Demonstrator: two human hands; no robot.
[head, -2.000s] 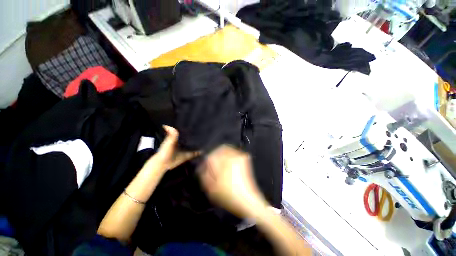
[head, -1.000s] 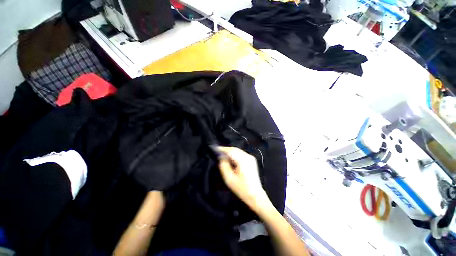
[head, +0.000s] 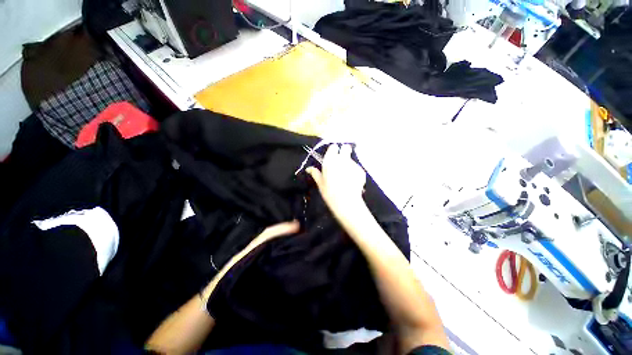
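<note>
A large black garment [head: 235,156] lies bunched over the table edge and toward my lap, with fine pale thread lines on it. My right hand [head: 339,179] is at its upper right edge, fingers closed around a small slim metal tool [head: 314,155], perhaps snips or tweezers. A loose white thread lies beside the tool. My left hand [head: 281,230] is lower and left of it, holding a fold of the garment; most of its fingers are hidden by the cloth.
The white sewing machine [head: 547,229] stands at right, with red and orange-handled scissors [head: 515,274] beside it. A yellow sheet [head: 277,87] lies behind the garment. Black cloth [head: 416,52] is at the back; dark clothes with a white patch [head: 93,232] are piled at left.
My right hand has moved up and away to the garment's upper edge. My left hand has come out from under the cloth and moved up and right. The garment has been turned and refolded.
</note>
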